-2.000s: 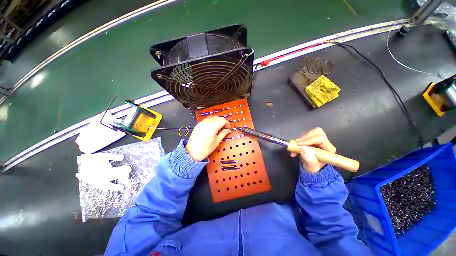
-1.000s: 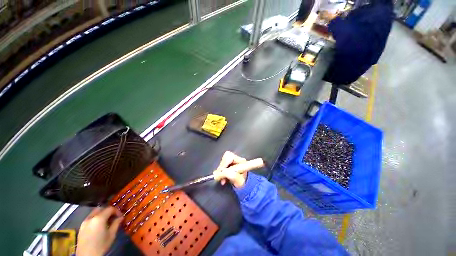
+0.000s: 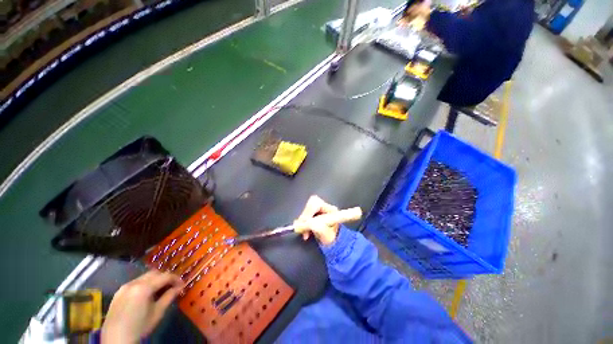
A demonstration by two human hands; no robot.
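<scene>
The orange-red fixture board (image 3: pixel 255 282) lies tilted in view at lower left, with rows of small shiny components on its far half and a few dark slivers loose near its front. My right hand (image 3: pixel 318 220) holds the soldering iron (image 3: pixel 269 233) by its pale handle, its tip at the board's right edge, near the rows. My left hand (image 3: pixel 140 304) is at the board's left edge, fingertips pinched together. A thin strand seems to run from them across the board; it is blurred, so I cannot tell surely that it is solder wire.
The black fan (image 3: pixel 128 201) stands behind the board. The iron stand with yellow sponge (image 3: pixel 290 157) is beyond it. A blue crate (image 3: pixel 494 222) of dark pieces is at right. Yellow reel stands (image 3: pixel 393 107) and a person in dark clothes (image 3: pixel 487 50) are farther off. Another yellow stand (image 3: pixel 84 310) is lower left.
The view has swung right, bringing the crate and the person into view. Since the last earlier frame, my left hand has moved slightly right over the board's edge; my right hand still holds the iron.
</scene>
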